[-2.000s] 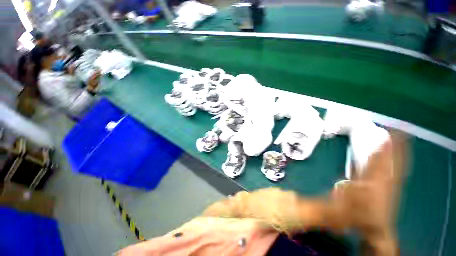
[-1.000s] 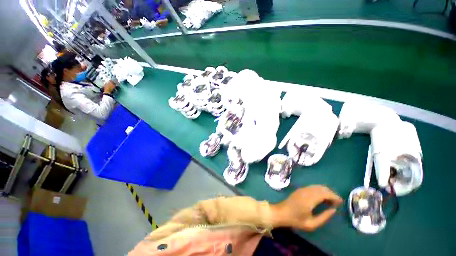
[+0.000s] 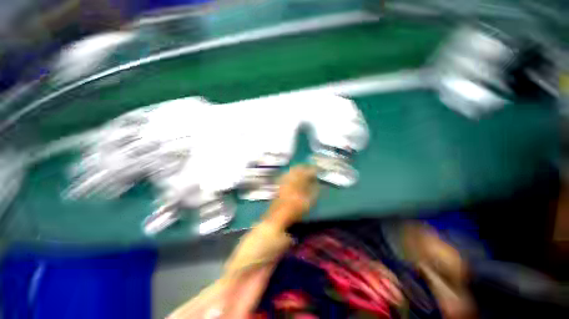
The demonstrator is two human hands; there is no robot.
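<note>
The frame is strongly blurred. White security cameras (image 3: 243, 131) lie in a row on the green bench. The rightmost camera (image 3: 340, 124) has a small loose shell part (image 3: 337, 171) below its open end. My left hand (image 3: 298, 190) is at the bench's near side, just left of that part; blur hides its fingers and whether it holds anything. My right hand (image 3: 440, 255) seems to be the blurred skin-toned shape low on the right, off the bench; its fingers cannot be made out.
More small shell parts (image 3: 215, 215) lie near the front edge. A green conveyor (image 3: 249, 65) runs behind white edging. A white object (image 3: 471, 71) stands beside a dark one (image 3: 533, 68) at the back right. A blue bin (image 3: 78, 283) is at the lower left.
The view has swung right, so the cameras appear further left. My left hand now shows closer to the rightmost camera. The shape at the lower right has come into view.
</note>
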